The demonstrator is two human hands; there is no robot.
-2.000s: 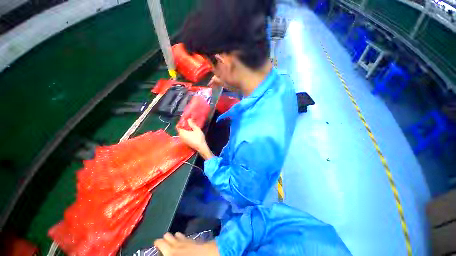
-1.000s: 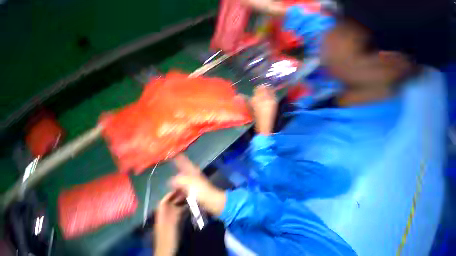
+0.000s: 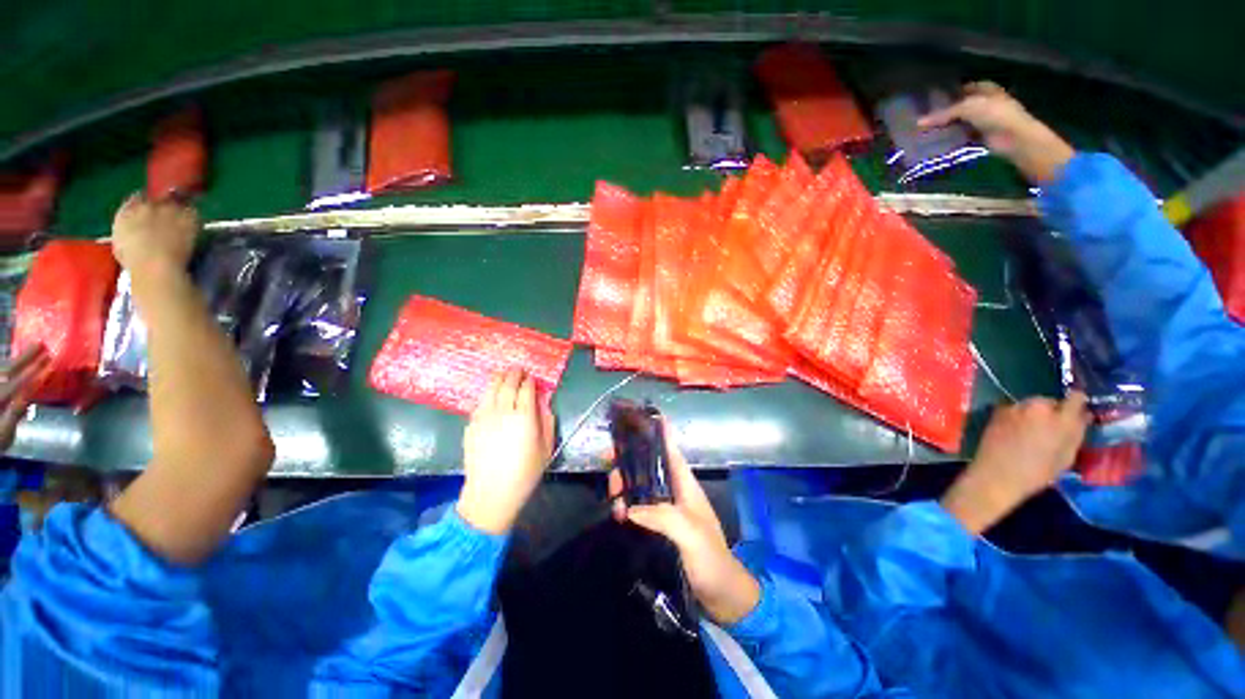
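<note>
A flat red bubble bag [image 3: 451,358] lies on the dark-green bench in front of me. My left hand [image 3: 505,444] has its fingers over the bag's near right corner; its thumb is partly hidden. My right hand [image 3: 679,516] holds a small dark unit in a shiny shielding bag [image 3: 639,453] upright at the bench's near edge. The two hands are apart. A fanned pile of red bubble bags [image 3: 778,280] overlaps on the bench to the right of the single bag.
Dark shielding-bagged units [image 3: 307,307] lie at left. A pale strip [image 3: 451,216] separates the bench from the green belt, which carries red packs [image 3: 410,130] and grey packs [image 3: 714,120]. Neighbours' arms reach in at left [image 3: 198,369] and right [image 3: 1120,260]. A thin pale cord [image 3: 601,410] crosses the bench edge.
The view has swung from the neighbour at the right to the bench in front. The hands, close together and blurred a second ago, are now apart, the left one at the single red bag.
</note>
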